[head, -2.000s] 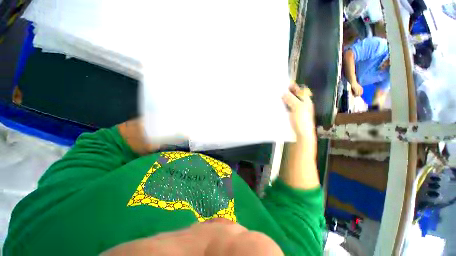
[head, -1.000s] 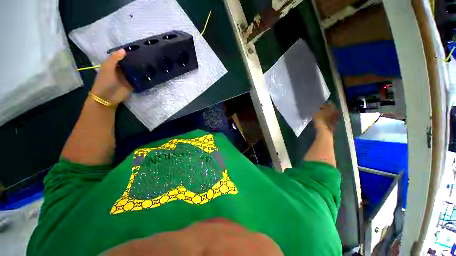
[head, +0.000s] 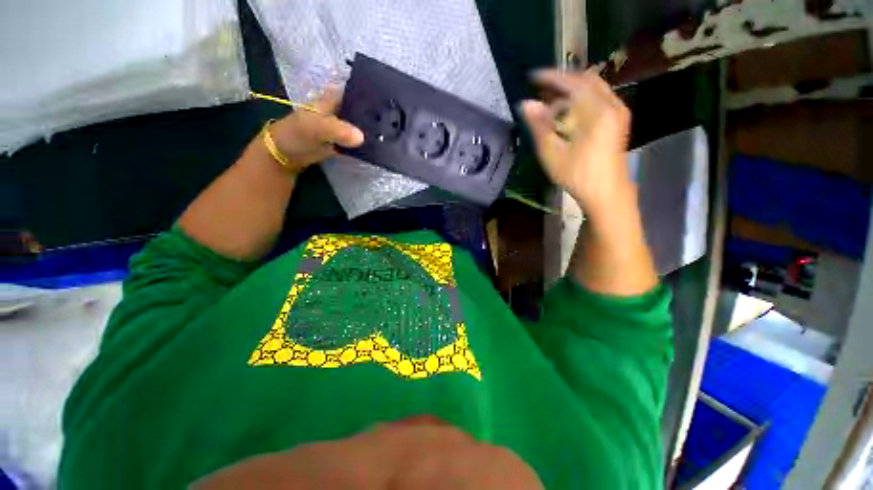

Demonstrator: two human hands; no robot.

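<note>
The black socket housing (head: 427, 134) shows a face with three round sockets and is tilted down to the right above the silvery-white sheet (head: 421, 38). My left hand (head: 316, 132) holds its left end, thumb on the face. A yellow-green wire (head: 278, 100) sticks out past my left hand, and a thin wire shows near the right end. My right hand (head: 578, 129) is raised just right of the housing, not touching it, slightly blurred, fingers apart. I see nothing in it.
A thick pile of white sheets (head: 124, 67) lies at the upper left. A chipped white metal frame (head: 727, 38) stands at the right. Another pale sheet (head: 662, 201) lies on the neighbouring conveyor, partly behind my right forearm. Blue bins are at the lower right.
The housing has turned so one socket face points up at me, and it slants down to the right. My right hand has left the conveyor sheet and come up beside the housing.
</note>
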